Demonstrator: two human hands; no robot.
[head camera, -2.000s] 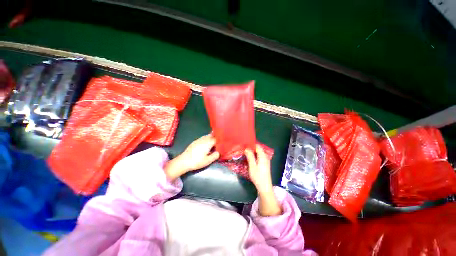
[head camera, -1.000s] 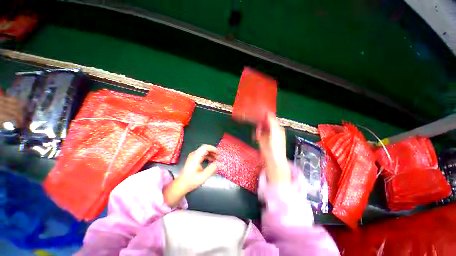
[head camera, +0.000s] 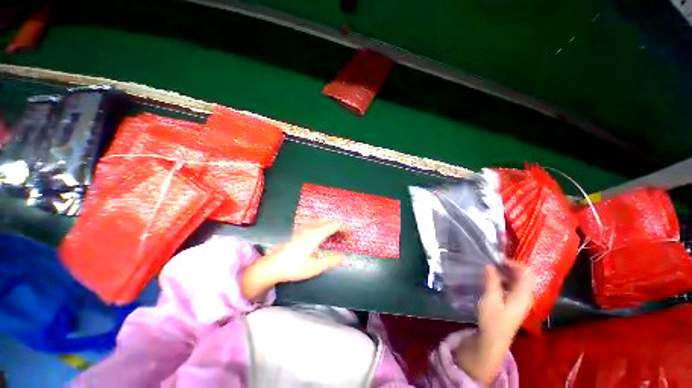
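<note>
A flat red bubble bag (head camera: 372, 223) lies on the dark green bench in front of me. My left hand (head camera: 307, 254) is over its left part, fingers apart, holding nothing. My right hand (head camera: 504, 299) is blurred and grips the lower right edge of a shiny grey bagged unit (head camera: 459, 231) with its fingertips. The unit lies tilted beside the red bundle at right. A packed red packet (head camera: 360, 79) lies on the green belt.
A fanned stack of red bubble bags (head camera: 144, 204) with a pale tie is at left. Dark shiny bagged units (head camera: 76, 144) lie beyond it. Tied red bundles (head camera: 637, 250) are at right, with a large red sheet (head camera: 614, 352) below. Blue material (head camera: 61, 295) is at lower left.
The red packet has left my right hand and lies farther off on the belt. My right hand has moved right to the bagged unit. My left hand has moved over the flat red bubble bag.
</note>
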